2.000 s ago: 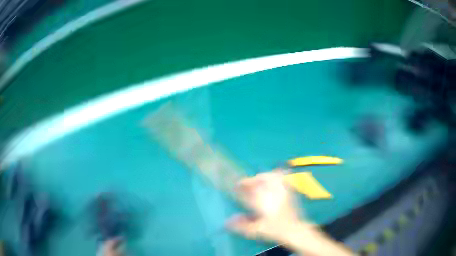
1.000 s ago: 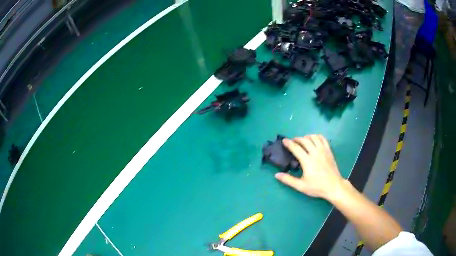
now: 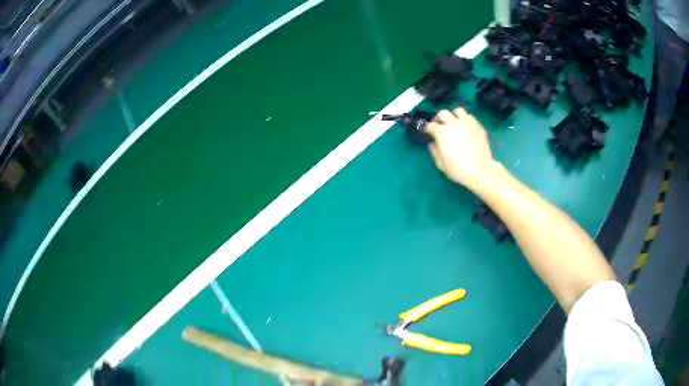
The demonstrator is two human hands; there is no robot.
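Observation:
My right hand (image 3: pixel 462 147) reaches to the belt's white edge strip, its fingers closed on a black motor unit (image 3: pixel 417 130) with thin wires trailing left. The fingers cover part of this unit. Another black unit (image 3: pixel 492 220) lies on the bench, partly hidden under my forearm. Yellow-handled side cutters (image 3: pixel 435 344) lie open at the lower middle. A hammer lies at the bottom edge, its pale wooden handle (image 3: pixel 234 350) pointing left and its dark head (image 3: pixel 390 371) at right. My left hand is not in view.
A heap of black units (image 3: pixel 563 45) fills the upper right, with loose units (image 3: pixel 579 136) in front. More black units (image 3: pixel 446 78) lie on the white strip (image 3: pixel 302 187). The green belt (image 3: pixel 227 143) runs along the left. Yellow-black floor tape (image 3: pixel 651 226) shows beyond the bench's right edge.
My right hand has left the unit now under my forearm and moved up to the wired unit by the strip. The view has shifted, and the hammer now shows at the bottom.

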